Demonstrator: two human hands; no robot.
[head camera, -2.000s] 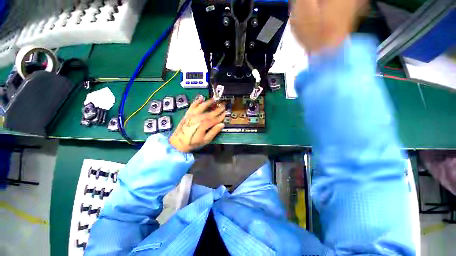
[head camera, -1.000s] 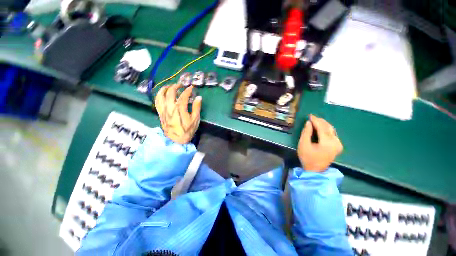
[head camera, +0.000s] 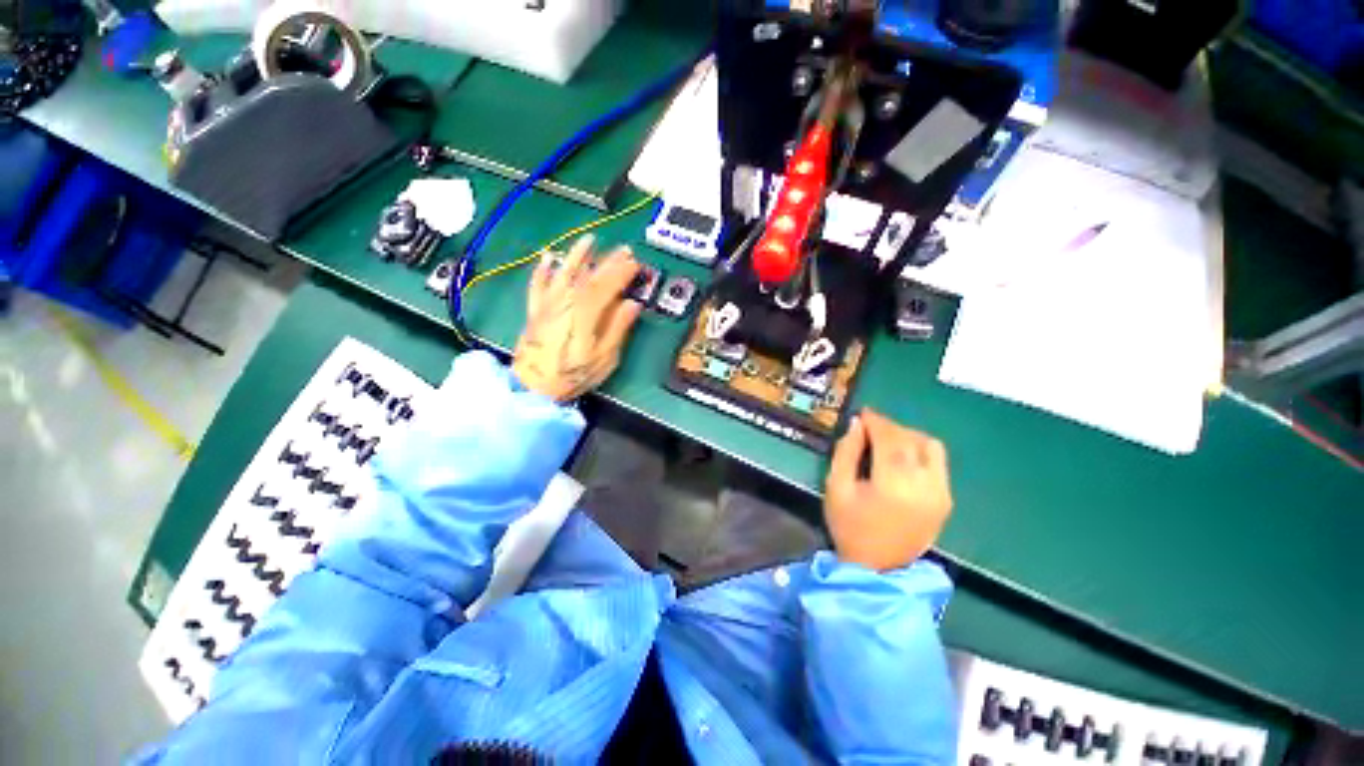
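The black clamp fixture (head camera: 898, 142) stands on the green bench, its red handle (head camera: 793, 210) hanging down at the front. The brown-gold base plate (head camera: 763, 374) lies below it with small metal parts on it. My left hand (head camera: 576, 317) lies palm down left of the plate, its fingertips over the row of square parts; what is under them is hidden. Two square parts (head camera: 676, 295) show beside its fingers. My right hand (head camera: 889, 491) is curled at the plate's front right corner; whether it holds anything is hidden.
A white display (head camera: 688, 229), blue hose (head camera: 561, 154) and yellow wire are behind my left hand. A tape dispenser (head camera: 277, 150) is back left. White sheets (head camera: 1077, 329) lie right. Foam trays of modules are low left (head camera: 277, 524) and low right (head camera: 1047, 696).
My right hand has come down from the raised position above the bench to the plate's front corner. My left hand has left the plate for the square parts. The red handle now shows at the front.
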